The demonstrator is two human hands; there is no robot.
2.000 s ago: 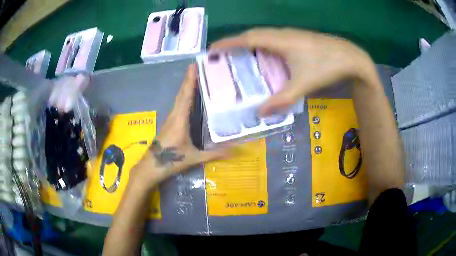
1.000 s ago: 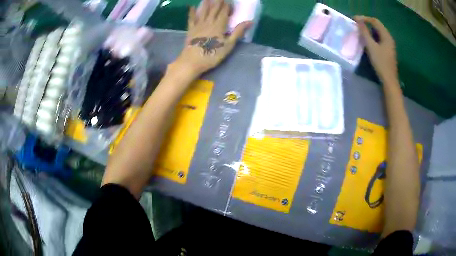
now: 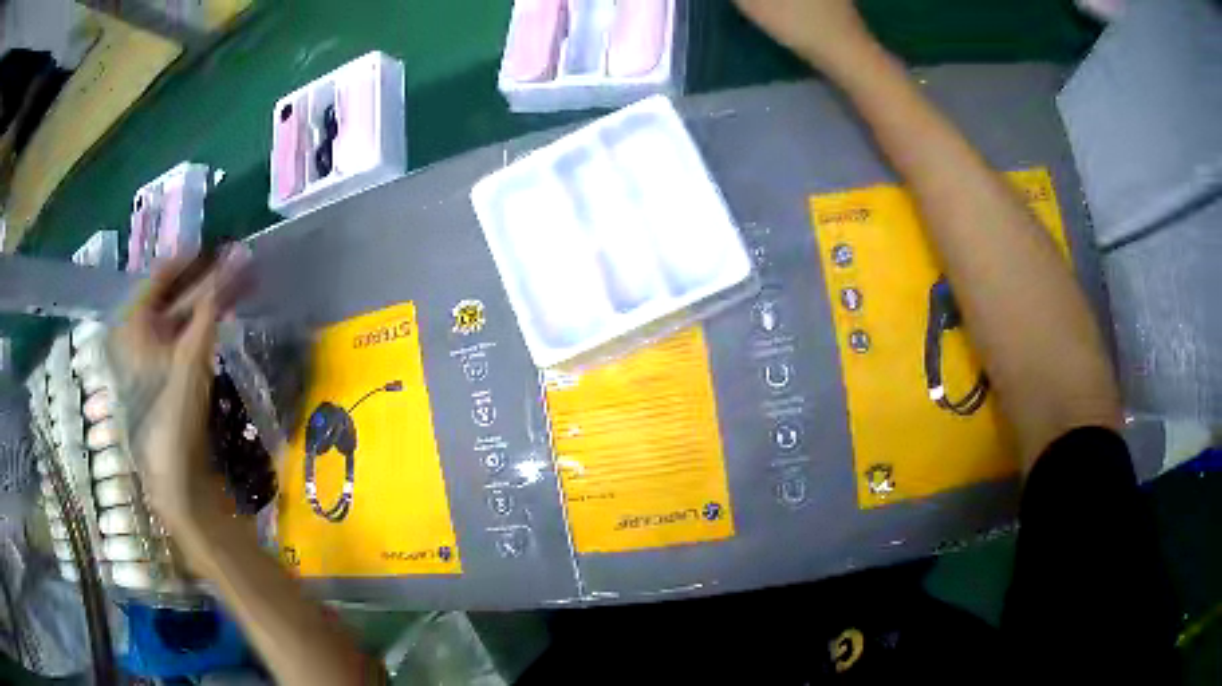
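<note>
An empty white insert tray (image 3: 627,215) with three long compartments lies tilted on the grey-and-yellow printed sheet (image 3: 643,462). My left hand (image 3: 174,362) is blurred at the far left, over the clear bag of black cables (image 3: 241,436). Something pink (image 3: 231,272) shows by its fingers; whether it is held cannot be told. My right hand (image 3: 793,16) reaches to the top edge beyond the tray, its fingers cut off by the picture's edge.
On the green belt (image 3: 449,134) stand a white tray with two pink pieces (image 3: 638,38), a tray with pink pieces and a black cable (image 3: 338,131), and smaller trays farther left. Off-white rounded pieces (image 3: 121,496) lie at left. Stacked trays (image 3: 1155,121) stand at right.
My left hand has moved from the belt trays down to the cable bag. My right hand has left the pink-filled tray's side and moved to the top edge. The view has shifted.
</note>
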